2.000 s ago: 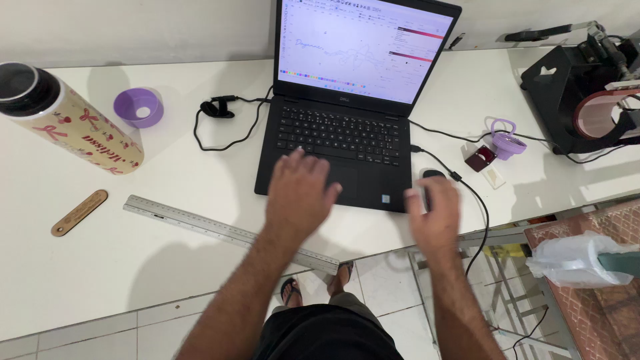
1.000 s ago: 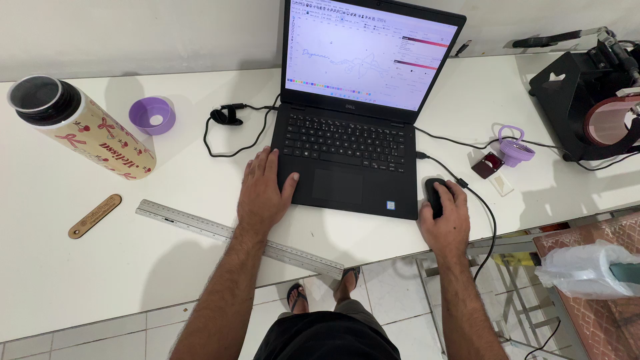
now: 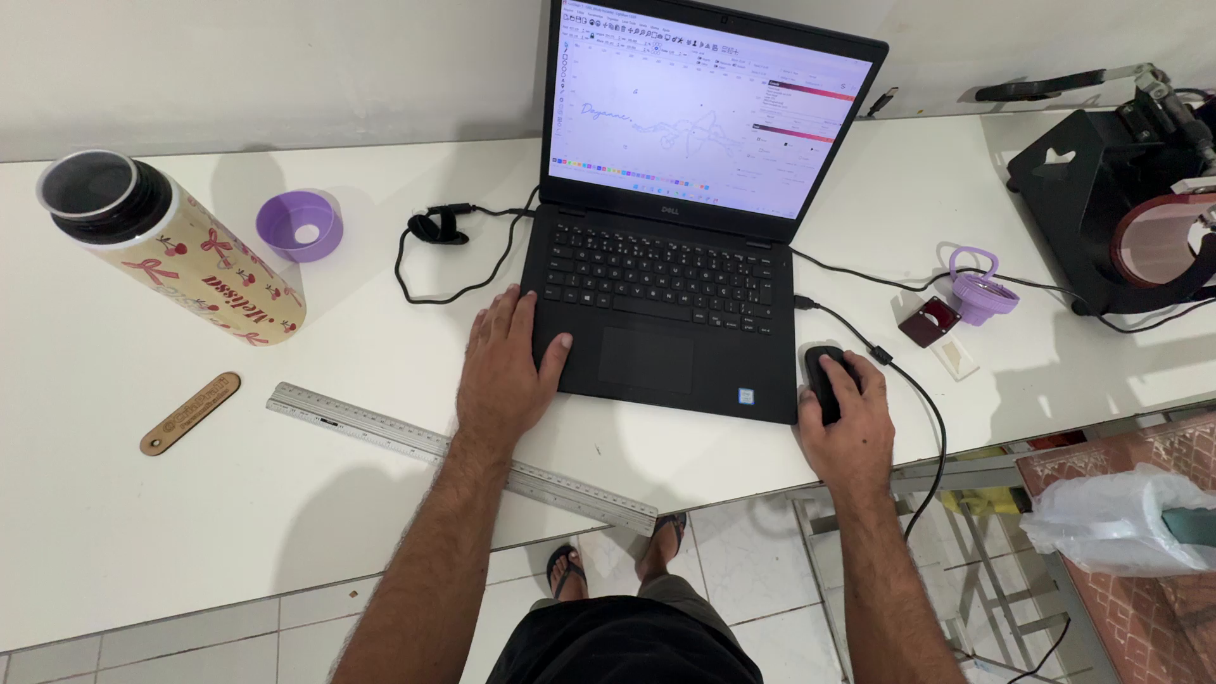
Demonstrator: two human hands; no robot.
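A black Dell laptop (image 3: pixel 655 359) stands unfolded on the white table, its screen (image 3: pixel 703 114) showing a drawing program with thin line work and script. My left hand (image 3: pixel 505 366) rests at the laptop's left front corner, fingers on the table and edge, thumb on the palm rest, holding nothing. Right of the laptop, my right hand (image 3: pixel 850 418) is wrapped around a black computer mouse (image 3: pixel 825 380). Under my left forearm lies a metal ruler (image 3: pixel 361 418), its right end at the table's front edge.
At left are an uncapped printed bottle (image 3: pixel 204 256), a purple ring (image 3: pixel 300 226) and a wooden tag (image 3: pixel 191 413). Black cables (image 3: pixel 936 408) run beside the laptop. A purple lid (image 3: pixel 981 296), a small dark red box (image 3: pixel 929 321) and a black press machine (image 3: pixel 1083 209) stand at right.
Two seconds ago my left hand was over the keyboard's lower left; it has moved to the laptop's corner. My right hand, earlier blurred beside the mouse, has closed around it.
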